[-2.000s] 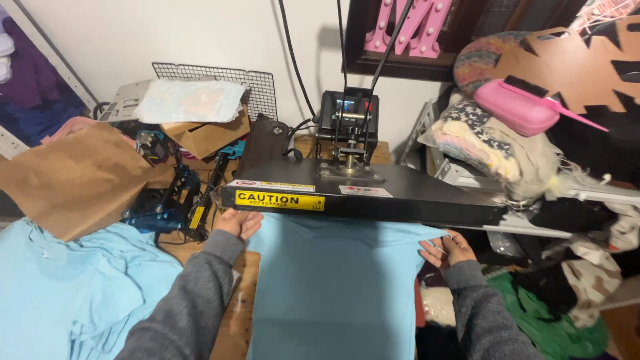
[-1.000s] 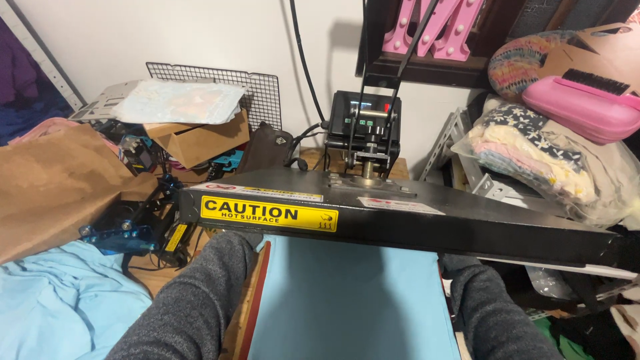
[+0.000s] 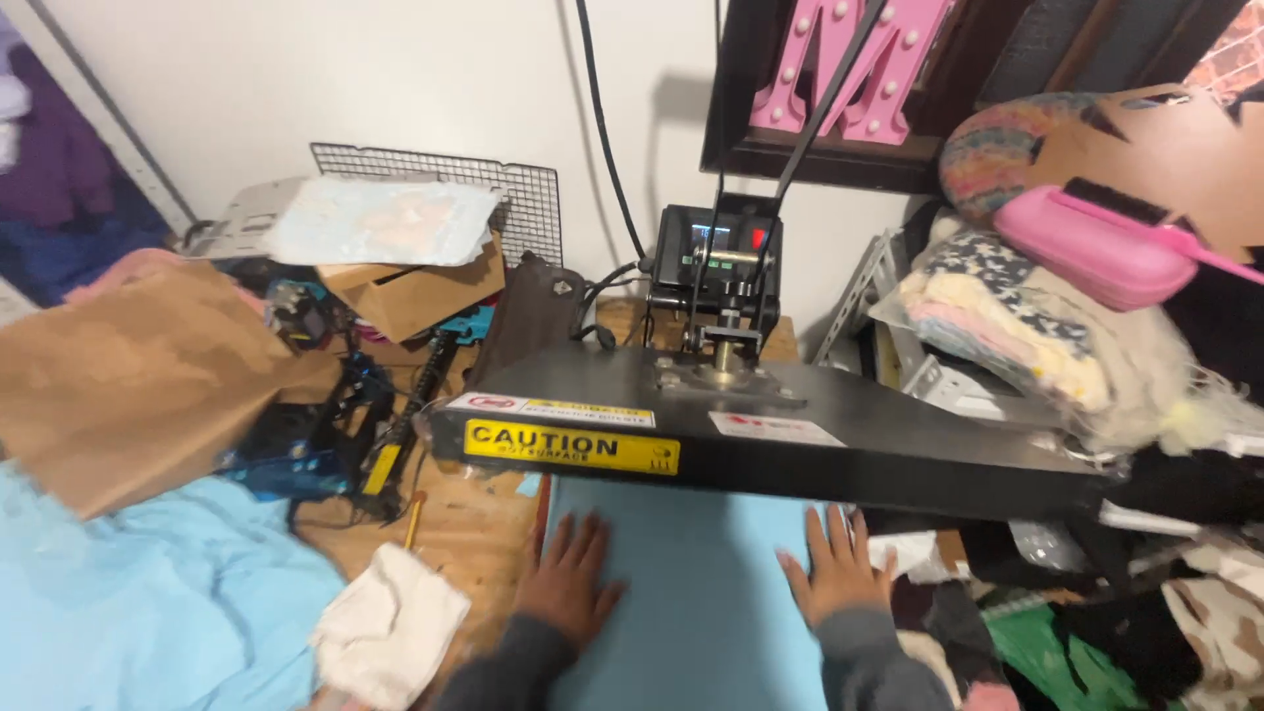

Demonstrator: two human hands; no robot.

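Light blue fabric lies flat beneath the raised black upper platen of a heat press, whose front edge bears a yellow caution label. The far end of the fabric is hidden under the platen. My left hand rests flat on the fabric's left edge, fingers spread. On the right edge my right hand lies with its fingers apart, just below the platen's front edge. Neither hand grips anything. Behind the platen stands the press's control box with a lit display.
Left of the press are more light blue fabric, a white cloth, brown paper, a cardboard box and a black wire rack. On the right, folded cloths, a pink case and piled fabrics crowd the side.
Both hands, earlier holding the fabric's edges near the platen and then hidden beneath it, are now out in front, flat on the fabric. The fabric's raised side corners have gone down.
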